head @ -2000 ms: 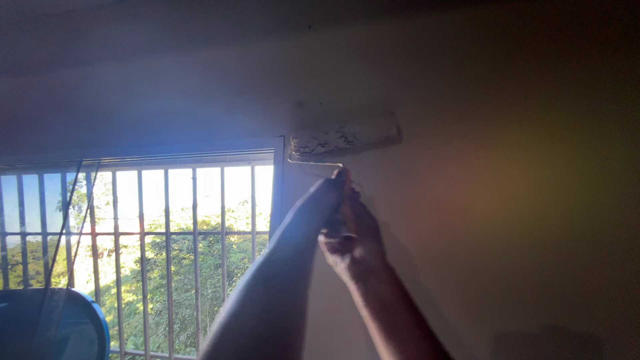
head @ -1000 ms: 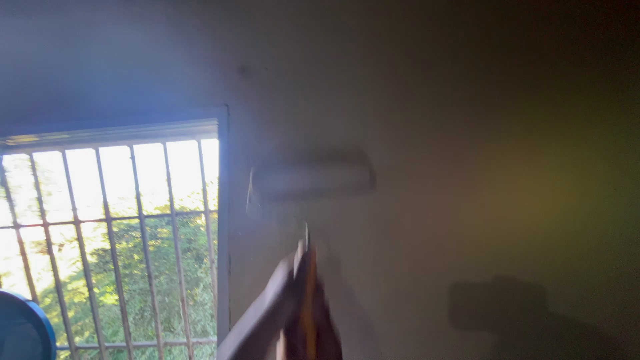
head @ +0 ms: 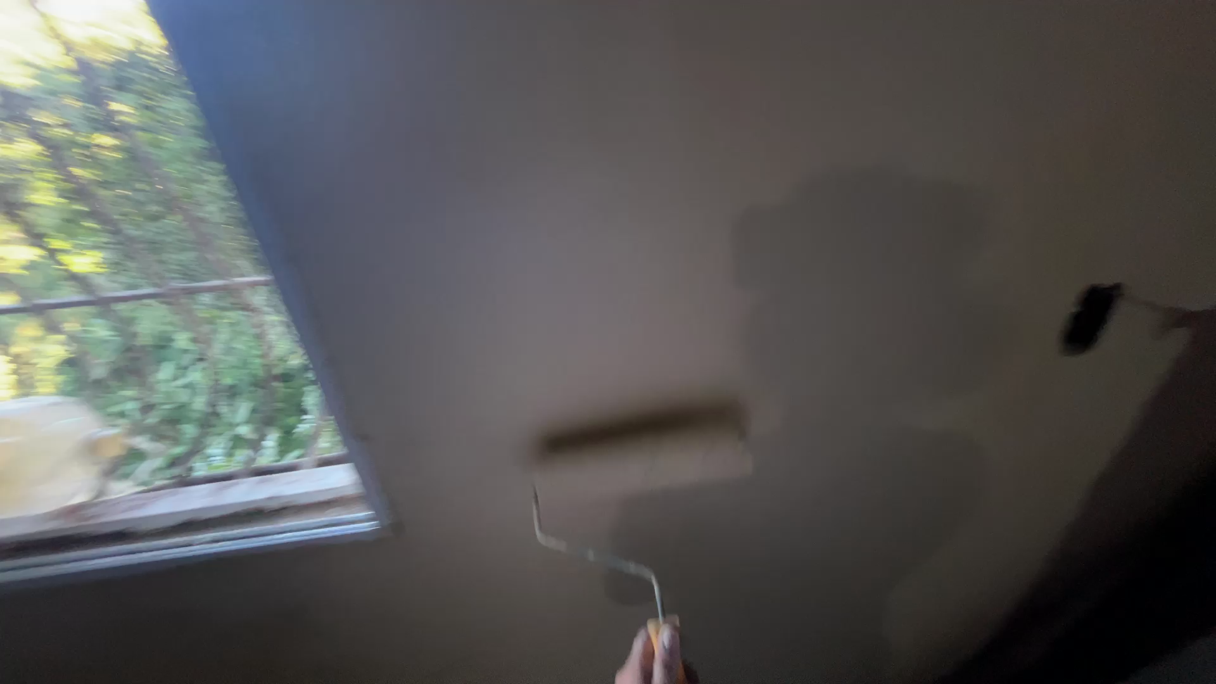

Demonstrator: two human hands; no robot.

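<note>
A paint roller (head: 646,442) with a pale cover and a thin bent metal frame is at the wall, blurred, right of the window. Its frame runs down to an orange-yellow handle at the bottom edge. Fingers wrap this handle; they look like my left hand (head: 654,657), cut off by the frame edge. My right hand cannot be made out; it may be hidden or below the view.
A barred window (head: 171,285) with foliage outside stands left, above a pale sill (head: 209,494). A blurred yellowish object (head: 52,456) is at lower left. Soft shadows fall on the wall (head: 532,247). At right is a dark roller-like shape (head: 1092,318), shadow or object unclear.
The roller has moved down the wall, from near the window's top corner to beside its lower corner. Both arms showed two seconds ago; now only fingers show. The view has tilted down.
</note>
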